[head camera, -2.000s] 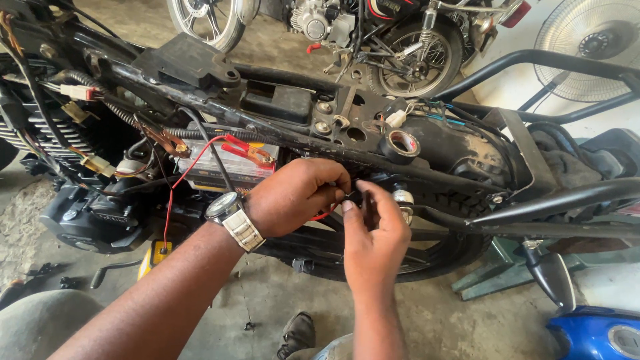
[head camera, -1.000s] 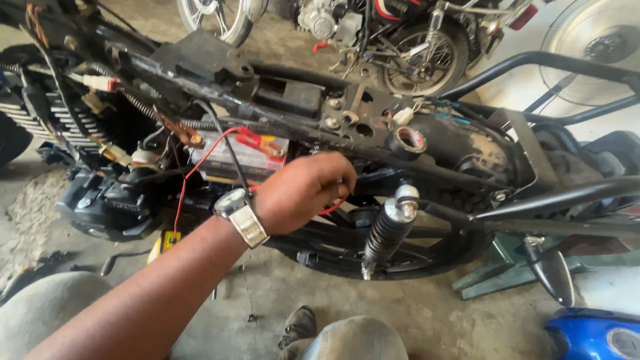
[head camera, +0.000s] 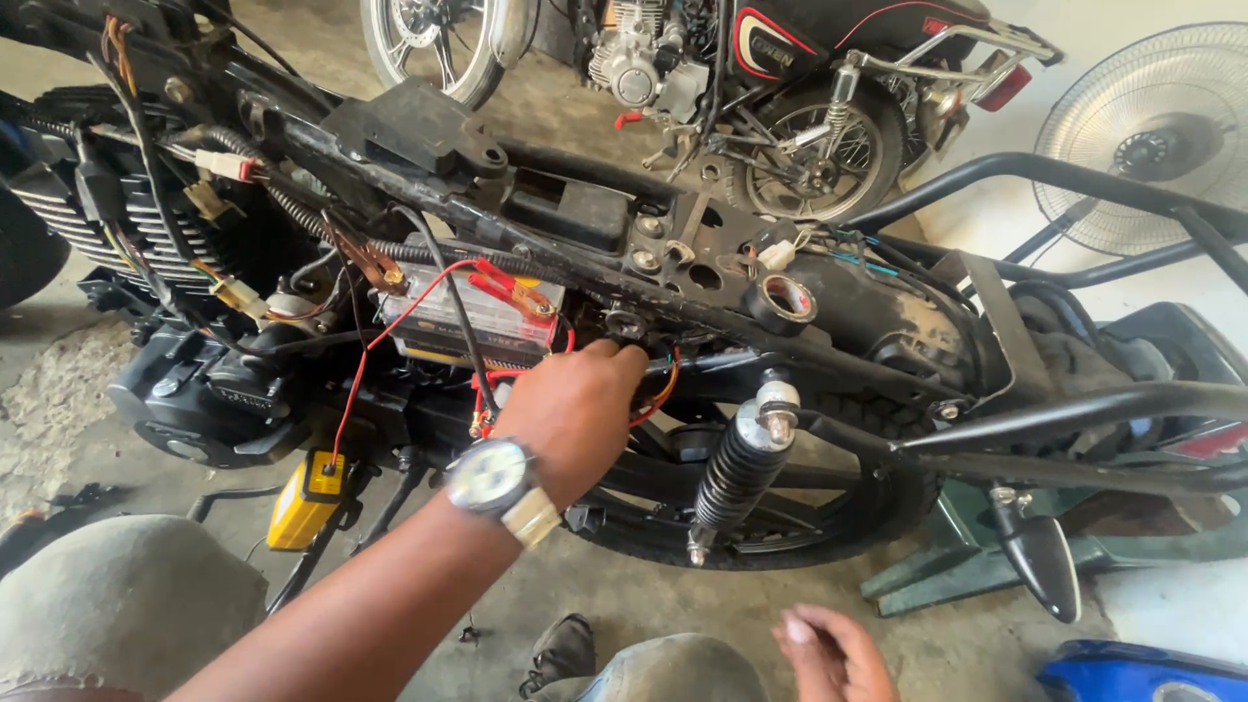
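My left hand (head camera: 575, 414), with a wristwatch (head camera: 487, 475) above it on the arm, reaches in under the motorcycle frame (head camera: 546, 244), just right of the battery (head camera: 468, 317). Its fingertips are at the wiring there; what they grip is hidden. A red-handled copper clip (head camera: 517, 297) lies on the battery, and a second copper clip (head camera: 370, 258) is at its left end. Red wire runs down to a yellow device (head camera: 306, 499). My right hand (head camera: 837, 655) is low at the bottom edge, fingers apart and partly cut off, with nothing seen in it.
A roll of black tape (head camera: 783, 303) rests on the frame. The rear shock absorber (head camera: 746, 453) stands out in front of the rear wheel. Behind are another motorcycle (head camera: 829, 117) and a fan (head camera: 1150, 146). A green plastic chair (head camera: 936, 565) is under the tail, a blue part (head camera: 1150, 673) lower right.
Two seconds ago both hands were together beside the battery. My right hand left the view, then appeared at the bottom edge. My left hand has stayed near the battery, its fingers now deeper under the frame.
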